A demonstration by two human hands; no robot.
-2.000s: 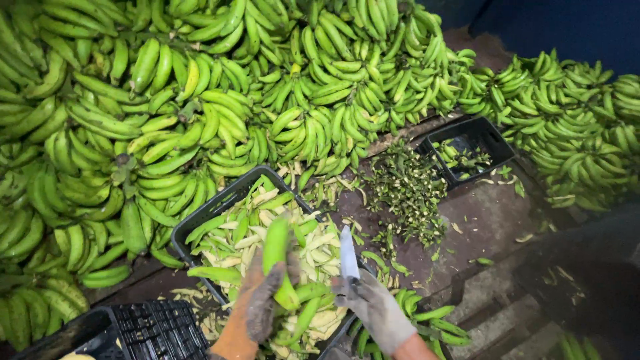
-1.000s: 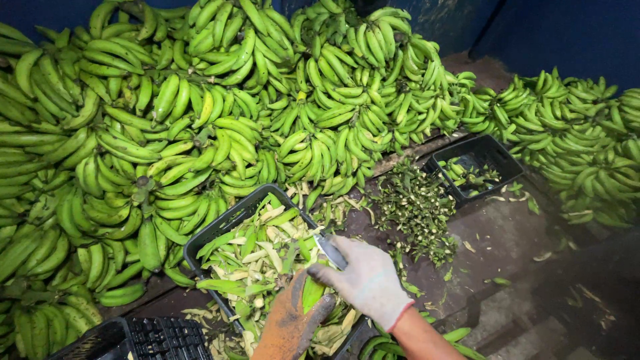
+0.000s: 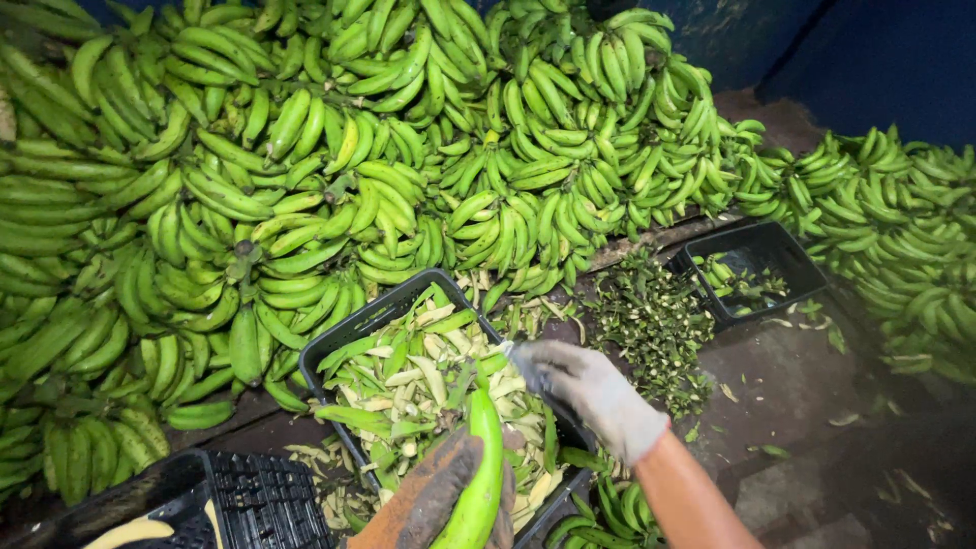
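Note:
My left hand [image 3: 442, 488], in a soiled glove, is closed around a green plantain [image 3: 482, 465] at the lower middle, with the fruit's narrow end pointing up. Up and to the right of it is my right hand [image 3: 587, 393], in a pale grey glove, its fingers curled together over the crate's right rim. A small bit of something light shows at its fingertips; whether that is the knife blade cannot be told. Under both hands stands a black plastic crate [image 3: 320, 351] filled with green and whitish plantain peels [image 3: 427, 374].
Large heaps of green plantain bunches [image 3: 305, 206] cover the left and back. A pile of cut stem ends [image 3: 652, 335] lies beside a second black crate [image 3: 812, 286]. At lower left, a black crate [image 3: 267, 496] holds peeled plantains [image 3: 130, 534]. More plantains [image 3: 610, 518] lie at bottom centre.
My hands were together over the crate one second ago; now they are apart, the right one higher. The knife blade that showed plainly in the earlier frames is no longer clearly visible.

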